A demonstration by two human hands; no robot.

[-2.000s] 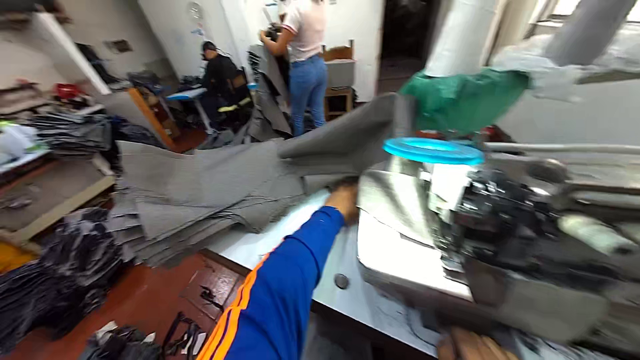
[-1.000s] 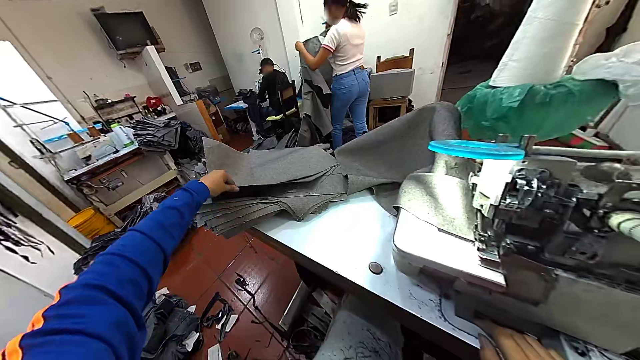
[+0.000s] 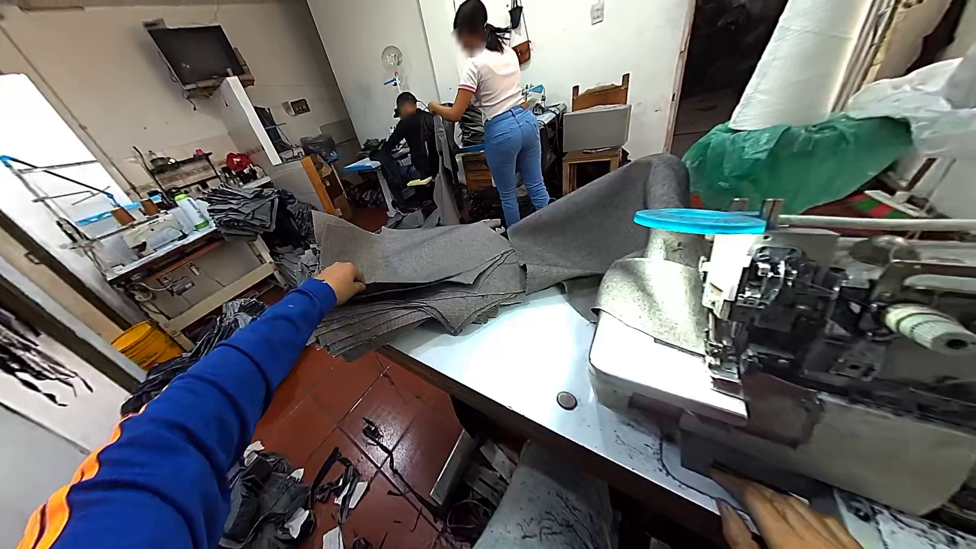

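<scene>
At the left end of a stack of grey fabric panels (image 3: 427, 293), my left hand (image 3: 342, 281) grips the edge of the top panel between thumb and fingers. Another grey panel (image 3: 587, 213) rises behind the stack and reaches the overlock sewing machine (image 3: 793, 328). A piece of grey fabric (image 3: 656, 301) lies over the machine's white bed. Low at the right, my right hand (image 3: 785, 518) rests on the table below the machine, partly cut off by the frame edge; whether it holds anything cannot be told.
The white table (image 3: 526, 366) carries the machine and a small round disc (image 3: 566, 400). Dark cloth scraps (image 3: 267, 496) litter the tiled floor. Behind the table a person (image 3: 499, 107) stands holding cloth, and another person (image 3: 412, 141) sits. A yellow bucket (image 3: 147, 345) stands at left.
My left hand has moved from beside the machine to the left end of the fabric stack, where it now grips the top panel. The view has shifted strongly.
</scene>
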